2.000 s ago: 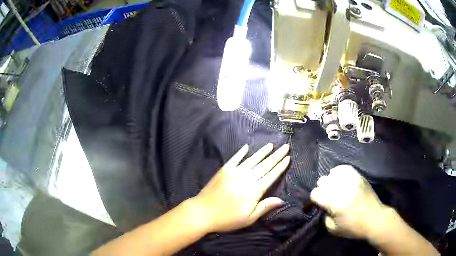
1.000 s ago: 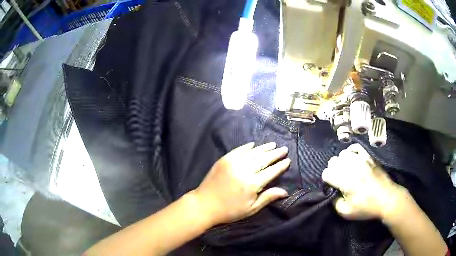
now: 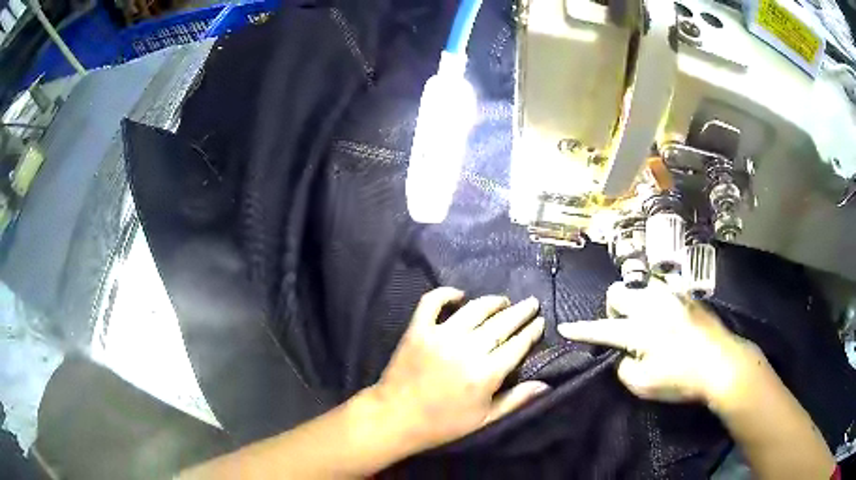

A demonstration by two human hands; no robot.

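Dark navy-black jeans [image 3: 375, 206] cover the table and pass under the presser foot [image 3: 551, 258]. A seam runs from the foot toward me between my hands. My left hand [image 3: 469, 361] lies on the cloth left of this seam, palm down, fingers a little apart. My right hand [image 3: 671, 342] is on the cloth right of the seam, its index finger stretched left to the seam and the other fingers curled. Whether the curled fingers hold anything is hidden. Double topstitching [image 3: 371, 153] runs across the cloth behind the lamp.
The sewing machine head [image 3: 582, 84] stands at upper right, with tension knobs [image 3: 666, 242] close above my right hand. A glowing lamp [image 3: 441, 145] hangs left of it on a blue neck. A grey table extension [image 3: 80, 197] is at left, blue crates [image 3: 178, 30] at upper left.
The cloth has moved under the foot, and the topstitching crossing near it is now mostly behind the lamp and head. My right index finger has stretched out to the seam. My left fingers are more bent.
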